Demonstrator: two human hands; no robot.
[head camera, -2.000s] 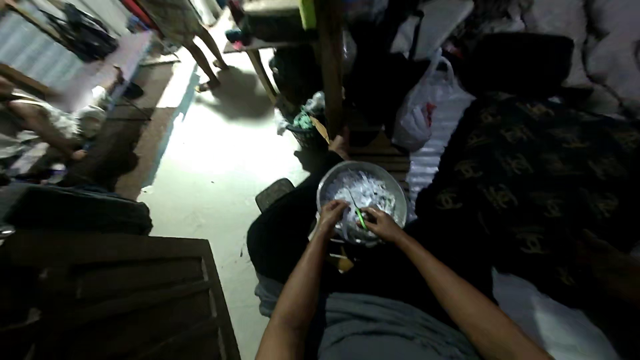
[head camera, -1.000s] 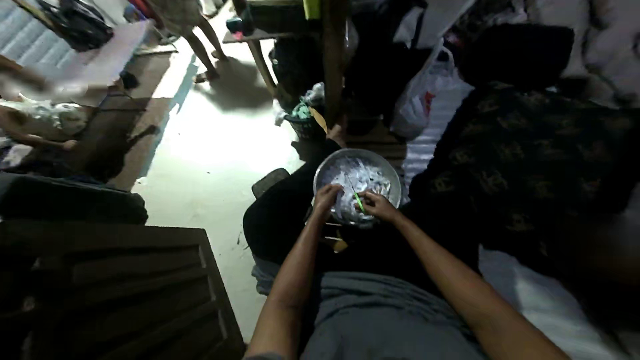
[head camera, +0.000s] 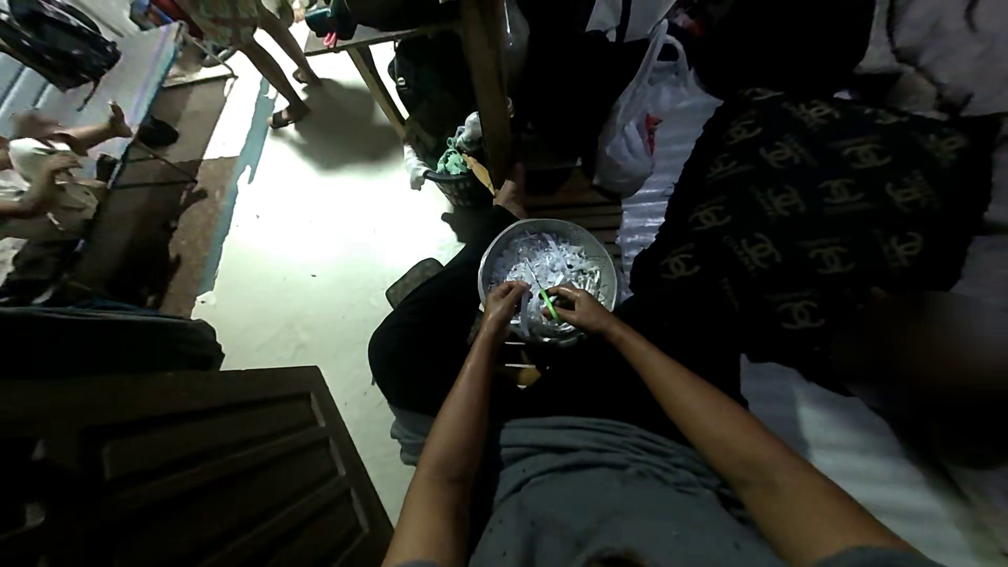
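A round metal basin (head camera: 609, 268) sits between my legs, filled with thin whitish strips (head camera: 543, 252) of a material I cannot settle. Over its near part, my right hand (head camera: 580, 308) grips a pair of scissors (head camera: 548, 304) with green handles, the thin blades angled up and to the left. My left hand (head camera: 505, 302), at the basin's left side, pinches a pale strip (head camera: 525, 311) that hangs down between the two hands. The fingertips of both hands are close together but apart.
A plastic basket (head camera: 461, 189) with green and white items stands beyond the basin, near a wooden table leg (head camera: 488, 94). A white plastic bag (head camera: 630, 142) and a dark patterned cloth (head camera: 819, 197) lie to the right. One person stands at upper left; another is at far left.
Both hands stay over the basin, with the scissors still in my right hand. At far left, the other person's arms and legs have shifted.
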